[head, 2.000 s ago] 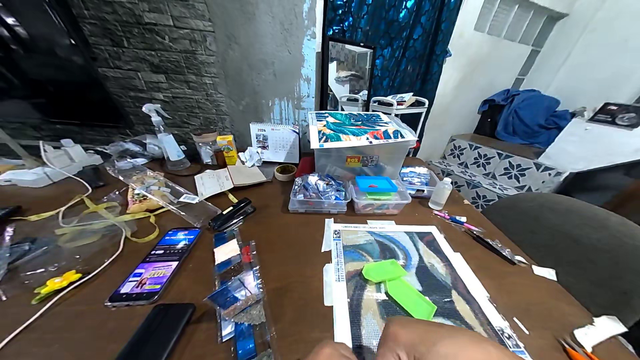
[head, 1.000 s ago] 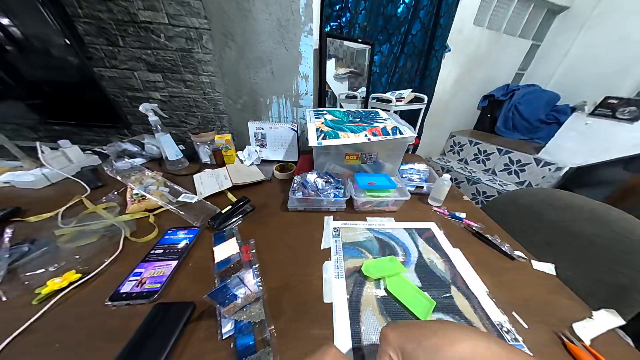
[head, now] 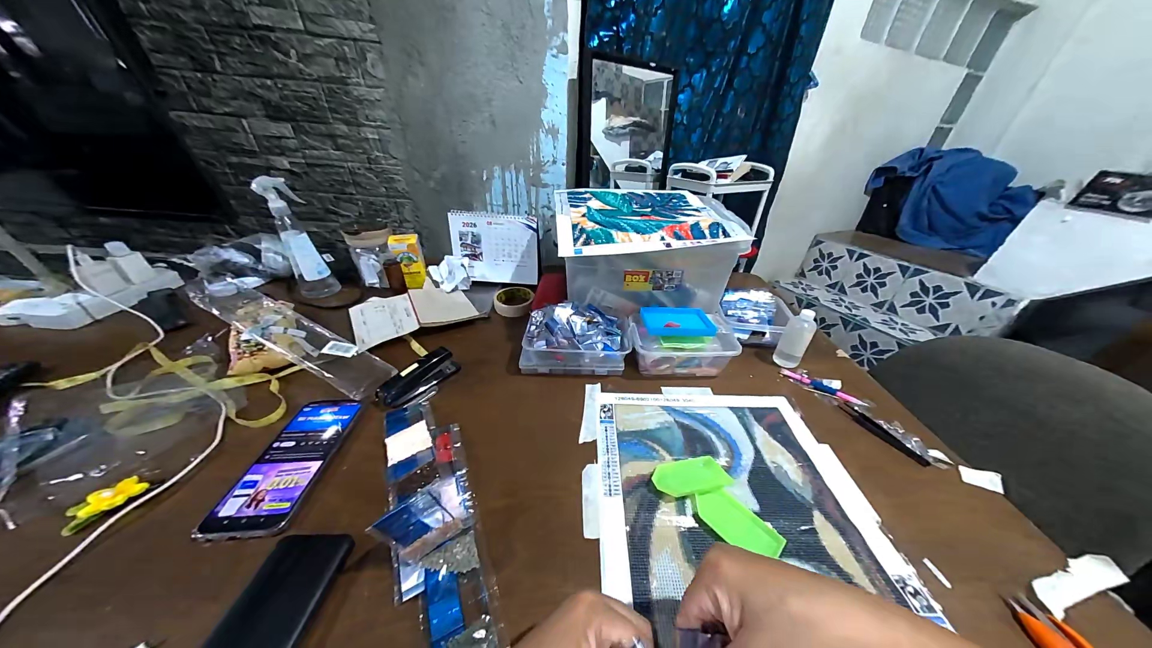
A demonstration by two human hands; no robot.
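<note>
A diamond painting canvas (head: 810,486) is taped to the brown table, with two green plastic trays (head: 738,524) lying on it. At the canvas's lower edge, my left hand (head: 589,623) has its fingers curled, a small shiny bit showing at the fingertips. Close beside it on the right, my right hand (head: 774,598) rests low over the canvas, thumb and fingers pinched near a small, dark, see-through piece that I cannot make out. The frame's bottom edge cuts off both hands. Strips of small plastic bead packets (head: 441,531) lie left of the canvas.
A lit smartphone (head: 281,472), a black phone-like slab (head: 281,589) and a black stapler (head: 418,376) lie at left. Behind the canvas stand plastic boxes of packets (head: 574,337) and a small bottle (head: 795,337). Pens (head: 823,387) and orange-handled scissors (head: 1039,623) lie at right.
My left hand shows more at the bottom edge than one second ago. The trays, packets and canvas have not moved.
</note>
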